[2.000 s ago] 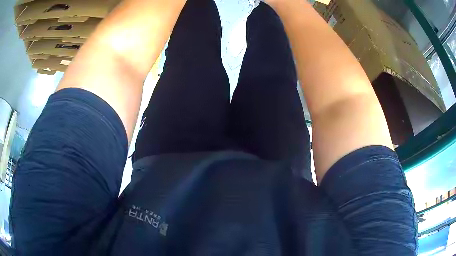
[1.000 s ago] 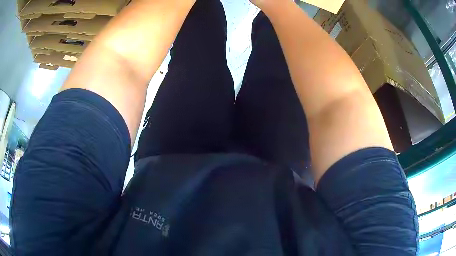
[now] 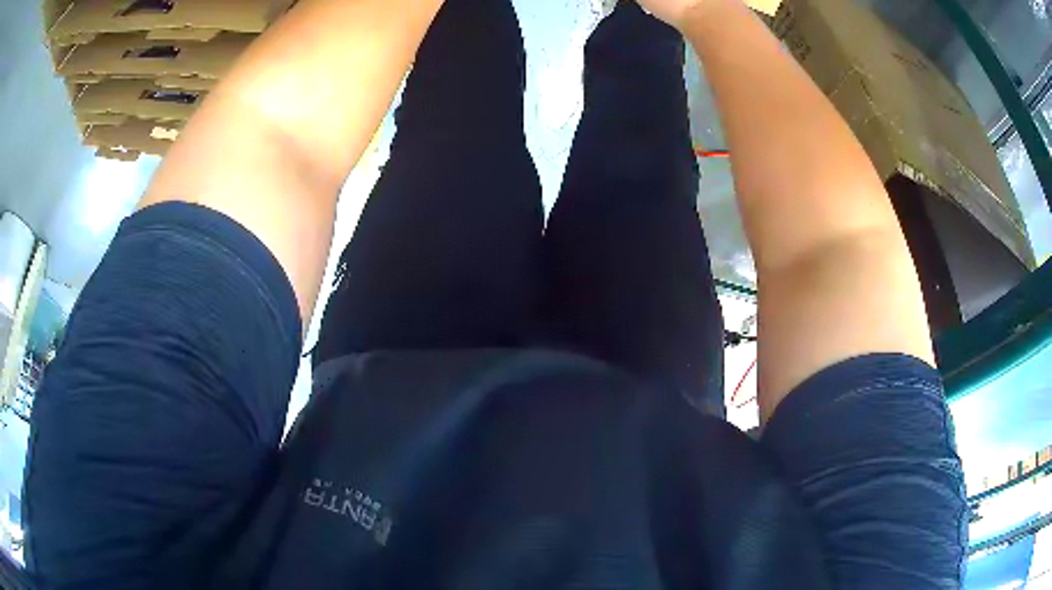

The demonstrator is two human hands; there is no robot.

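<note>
My left hand is out of the picture past the top edge; only its bare forearm and dark sleeve show. My right hand (image 3: 681,9) is cut off by the top edge, so its fingers and anything in them are hidden. A small bit of brown cardboard (image 3: 764,6) shows beside it at the top edge; I cannot tell whether they touch. Several brown cartons (image 3: 138,72) with dark handle slots stand close together in a row at the top left, beyond my left forearm.
A large brown shipping carton (image 3: 923,127) with a dark open end lies right of my right forearm. A green frame (image 3: 1001,328) curves past it at the right edge. My dark-trousered legs are in the middle, over a pale floor. A thin red line shows beside my right leg.
My right hand and forearm have moved to the right. The brown cardboard piece at the top right now shows less. My left arm has hardly moved.
</note>
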